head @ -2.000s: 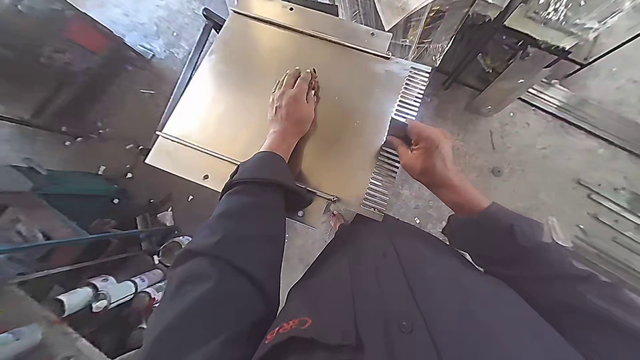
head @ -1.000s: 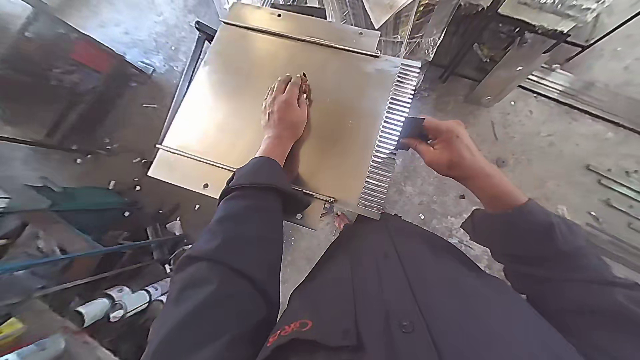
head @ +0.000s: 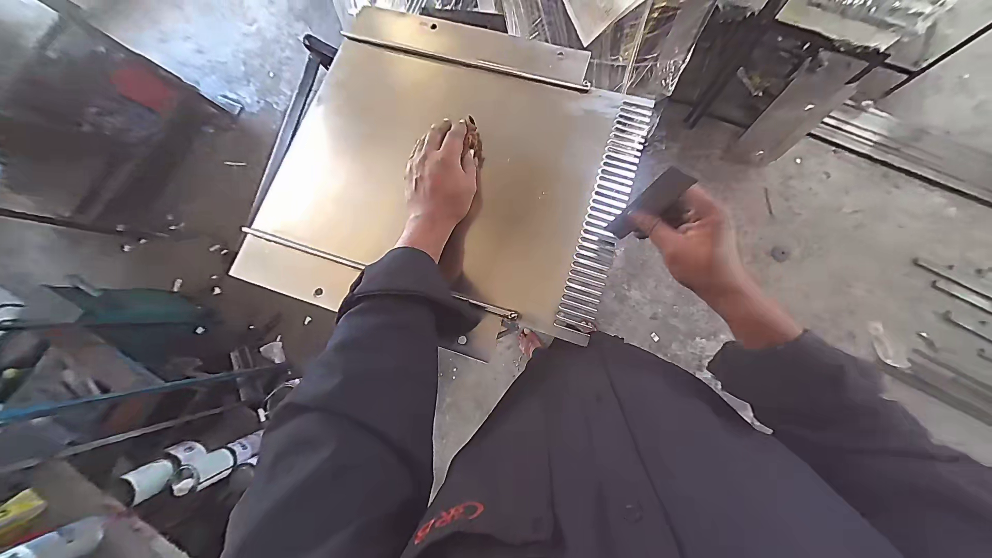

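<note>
A flat sheet-metal panel [head: 535, 178] lies on a dark-framed support, with a row of narrow slots [head: 604, 209] along its right edge. Two thin metal rods [head: 465, 60] run across it near its upper and lower edges. Resting palm down near the panel's middle is my left hand [head: 443, 174], fingers slightly apart, with nothing visible in it. My right hand [head: 701, 240], a little blurred, grips a dark flat block [head: 657, 198] beside the slotted edge. The block's lower left end is at the slots; whether it touches them I cannot tell.
White cylindrical cans [head: 209, 469] lie at the lower left beside a blue bar [head: 139, 391]. Plastic-wrapped material [head: 542, 31] and a metal stand [head: 806, 101] are beyond the panel. Long metal bars [head: 914, 163] lie on the concrete floor [head: 775, 248] at the right, and small scraps are scattered at the left.
The dark block in my right hand has tilted, and more of it shows than before. My left hand has stayed flat on the panel.
</note>
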